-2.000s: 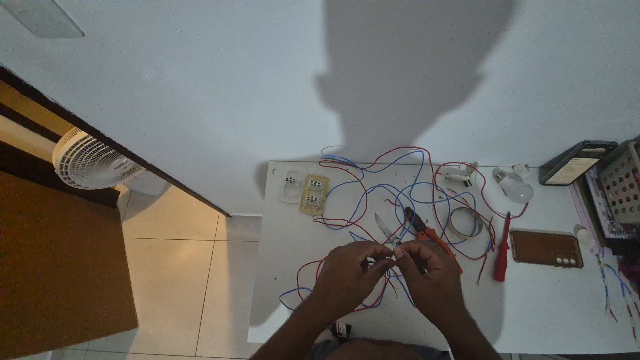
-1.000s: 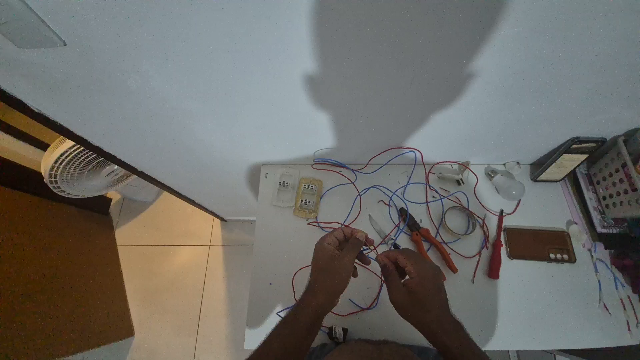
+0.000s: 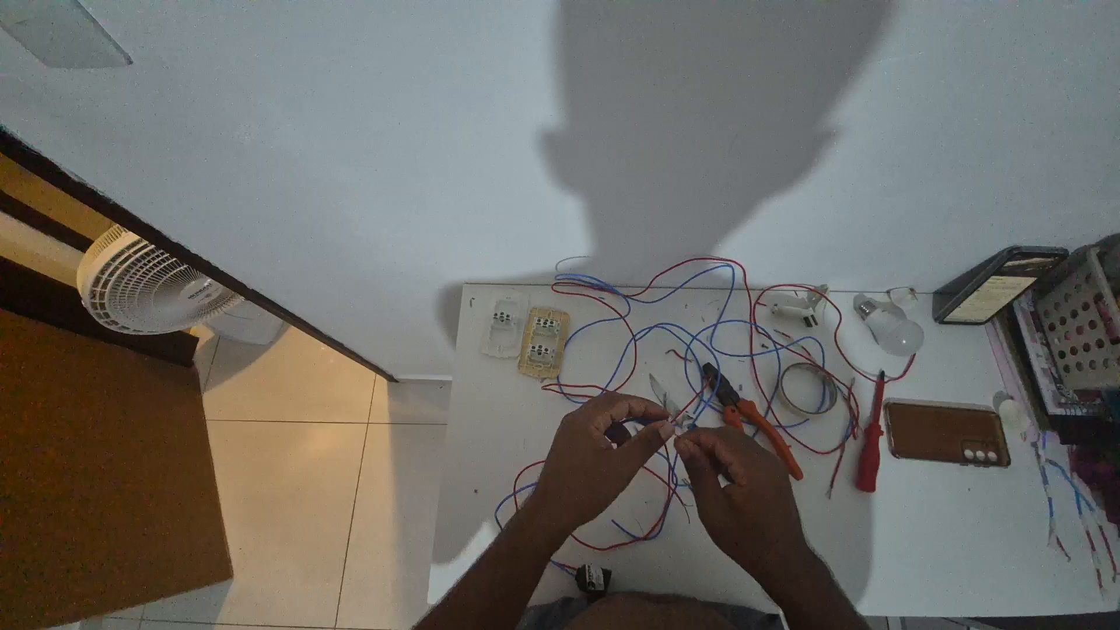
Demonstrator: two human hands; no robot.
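My left hand [image 3: 604,442] pinches a red electrical wire [image 3: 685,408] between thumb and forefinger over the white table [image 3: 945,534]. Close beside it on the right, my right hand [image 3: 731,472] has its thumb and forefinger together at the same wire; what exactly lies between those fingertips is too small to tell. A blade [image 3: 661,394] points up and away just beyond the fingers, its handle hidden. Pliers with orange handles [image 3: 759,424] lie right behind my right hand. Blue wires [image 3: 669,328] and red ones loop around both hands.
Two socket modules [image 3: 503,325] [image 3: 543,341] lie at the back left. Further right are a roll of tape [image 3: 807,388], a light bulb [image 3: 891,325], a red screwdriver [image 3: 871,446] and a phone [image 3: 947,432]. A propped device [image 3: 999,284] and a plastic basket [image 3: 1081,324] stand at the right edge.
A second ago my hands were a little apart, the left one higher; now their fingertips are close together at the wire. The pliers and other tools have not plainly moved.
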